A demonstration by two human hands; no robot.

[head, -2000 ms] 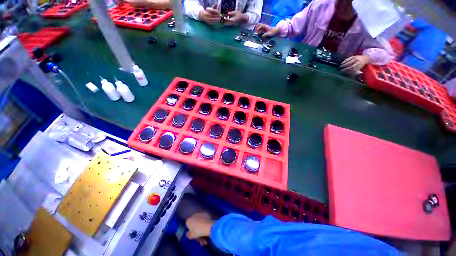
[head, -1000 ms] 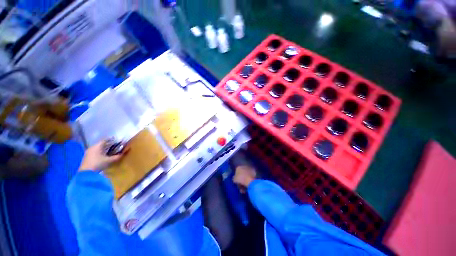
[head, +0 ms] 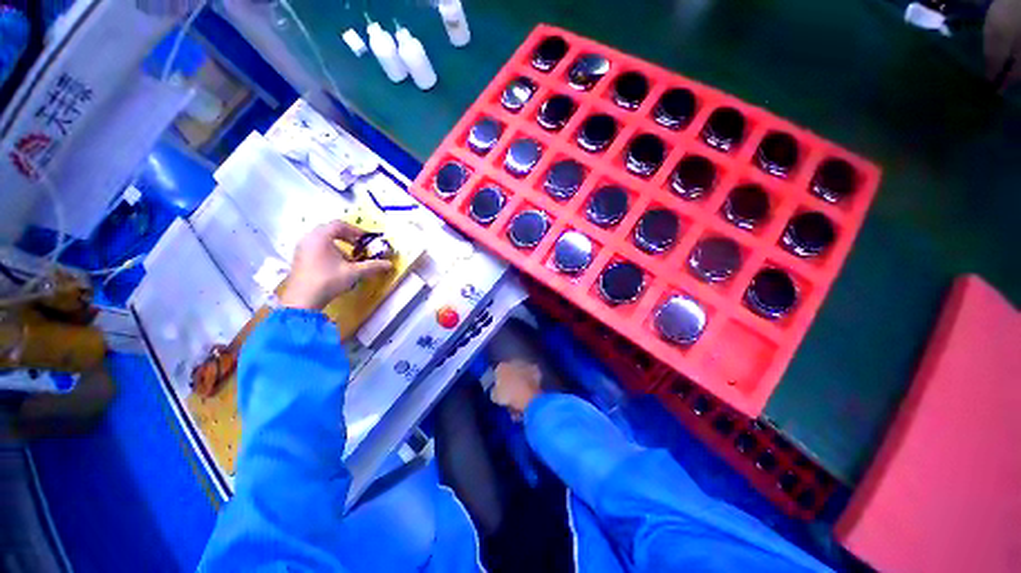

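My left hand (head: 322, 266) holds a small round watch body (head: 372, 247) between thumb and fingers, over the far yellow fixture plate (head: 356, 304) on the white machine. The watch body is dark with a shiny face. Its underside and any contact with the plate are hidden. A copper-brown holder (head: 213, 372) sits on the near-left yellow plate (head: 219, 430). My right hand (head: 516, 386) is low by my knee, right of the machine's front edge. It is small and blurred, and its fingers look curled.
A red pocket tray (head: 743, 356) holds rows of dark round units, with one empty pocket at its near right corner. White squeeze bottles (head: 414, 60) stand on the green bench. A pink foam pad (head: 952, 448) is at right. Red crates (head: 717, 422) sit below. The machine has a red button (head: 448, 318).
My left hand has come into view and moved from the near-left plate to the far plate with the watch body. The view has turned left toward the machine. My right hand stays low.
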